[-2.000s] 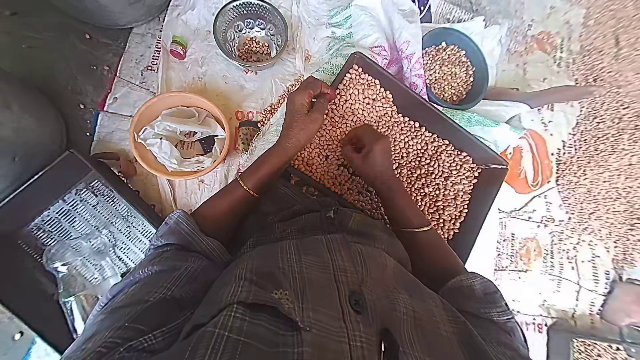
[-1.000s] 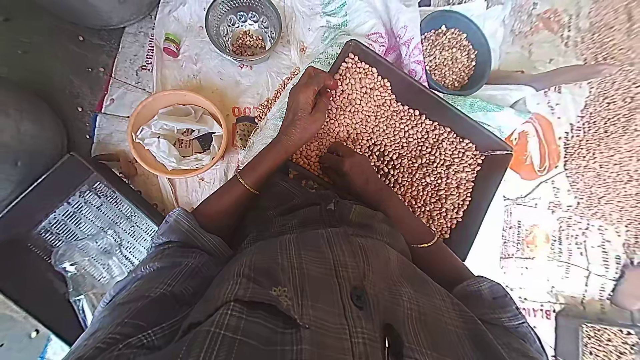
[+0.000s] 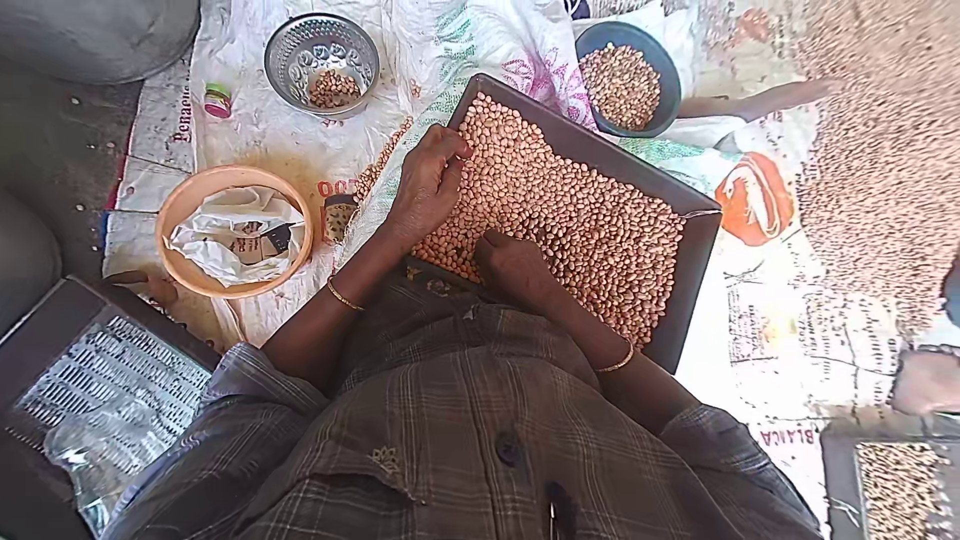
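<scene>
A dark rectangular tray point(image 3: 701, 277) lies tilted across my lap, holding a wide layer of pinkish shelled peanuts point(image 3: 600, 217). My left hand point(image 3: 433, 180) is over the tray's left side, its fingers curled and thumb near the fingertips; whether something small is between them cannot be told. Lower down, my right hand point(image 3: 517, 271) rests curled on the peanuts near the tray's near edge, and its fingertips are partly hidden. Beyond the tray stand a perforated metal bowl point(image 3: 279, 56) with some peanuts and a dark grey bowl point(image 3: 670, 112) filled with nuts.
An orange plastic basin point(image 3: 171, 217) with a white bag sits at left, beside a small jar point(image 3: 340, 217). A slotted metal sieve tray point(image 3: 112, 375) with clear plastic lies lower left. Peanuts point(image 3: 885, 165) spread over sacks at right; another person's foot point(image 3: 926, 381) is near a second tray point(image 3: 840, 465).
My right hand has moved down toward the tray's near edge since two seconds ago. My left hand stays near the tray's left side.
</scene>
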